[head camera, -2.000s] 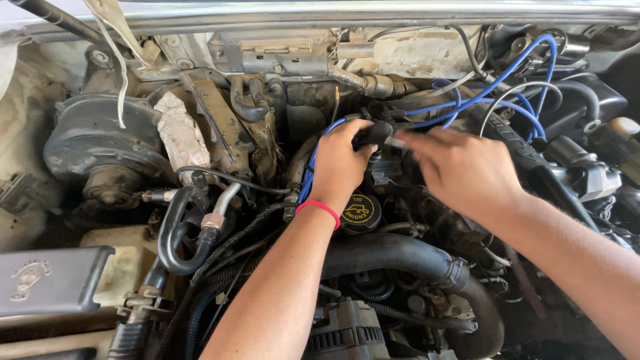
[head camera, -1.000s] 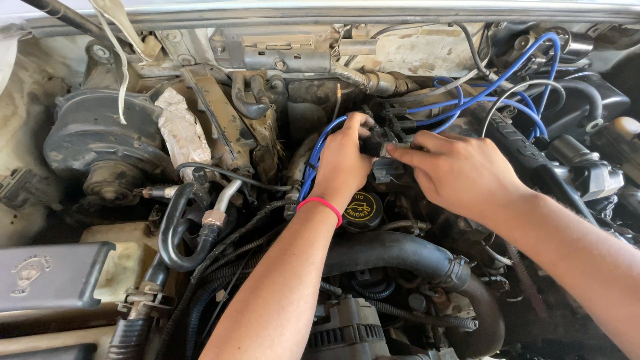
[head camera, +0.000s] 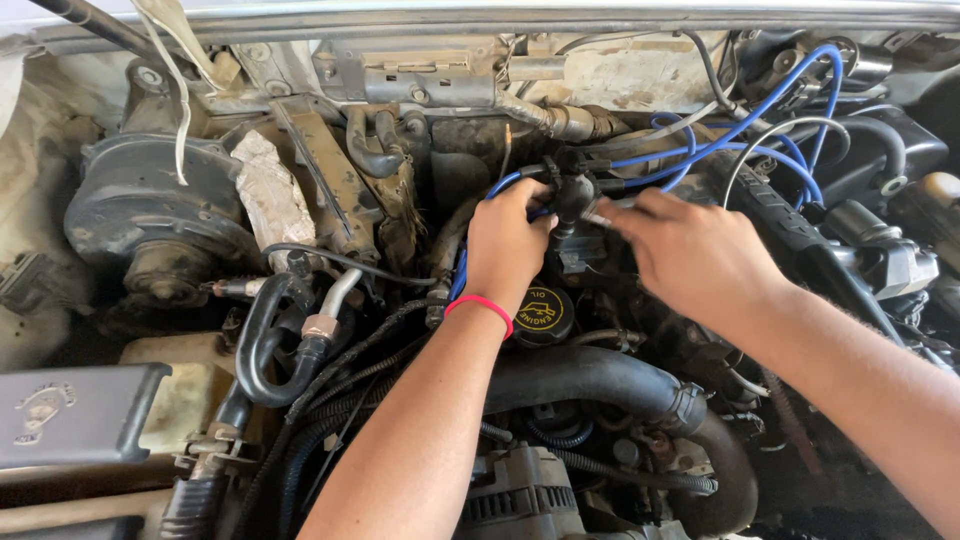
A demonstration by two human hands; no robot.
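Observation:
A black distributor cap point(head camera: 576, 196) with blue spark plug wires point(head camera: 712, 154) sits near the middle of the engine. My left hand point(head camera: 514, 232), a red band at its wrist, grips the cap's left side beside a wire boot; some fingertips are hidden behind it. Right of the cap, my right hand point(head camera: 686, 251) pinches a slim metal hand tool point(head camera: 598, 217), slightly blurred, whose end lies against or close to the cap's lower right. What the tool's tip touches cannot be told. Just below my left hand is the black engine oil cap point(head camera: 541, 315).
A thick black radiator hose point(head camera: 592, 382) crosses below my hands, above the alternator point(head camera: 521, 495). At left are a round black blower housing point(head camera: 169, 210), a looped metal-and-rubber line point(head camera: 259, 337) and a grey reservoir cover point(head camera: 75, 412). The cowl edge point(head camera: 480, 26) spans the back.
My right hand has shifted its position and finger pose slightly beside the distributor cap. My left hand has moved slightly, uncovering more of the cap, and stays at its left side.

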